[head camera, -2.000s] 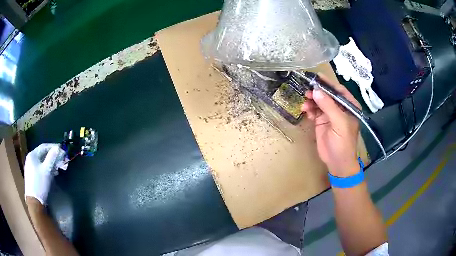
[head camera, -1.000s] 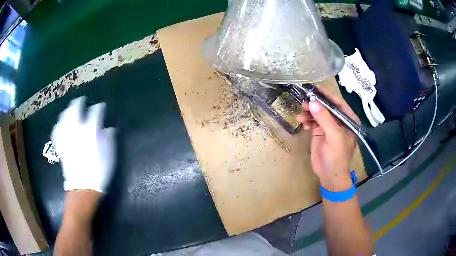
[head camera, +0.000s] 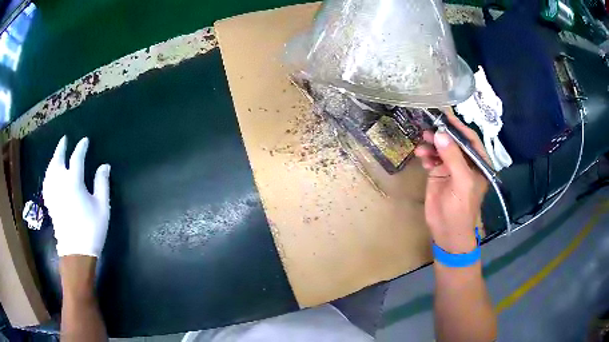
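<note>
My left hand (head camera: 77, 200), in a white glove, is over the dark green mat at the left, fingers apart and holding nothing visible. A small white part (head camera: 33, 214) lies just left of it, near the mat's edge; whatever is under the glove is hidden. My right hand (head camera: 454, 177), bare with a blue wrist strap (head camera: 457, 256), holds the soldering iron (head camera: 467, 150) like a pen. The iron's front end is beside the dark stand (head camera: 385, 164) with its yellowish square sponge (head camera: 390, 141), partly hidden under the clear hood.
The clear fume hood (head camera: 394, 57) hangs over the stand. A cardboard sheet (head camera: 340, 254) carries dark debris and a thin stick. A soiled white glove (head camera: 486, 113) lies by the dark blue box (head camera: 524, 80). A cord curves at the right. A cardboard edge (head camera: 19, 267) stands at far left.
My left hand was closed on a circuit board with wires; it let go and opened, and the board no longer shows. My right hand stays by the stand with the iron.
</note>
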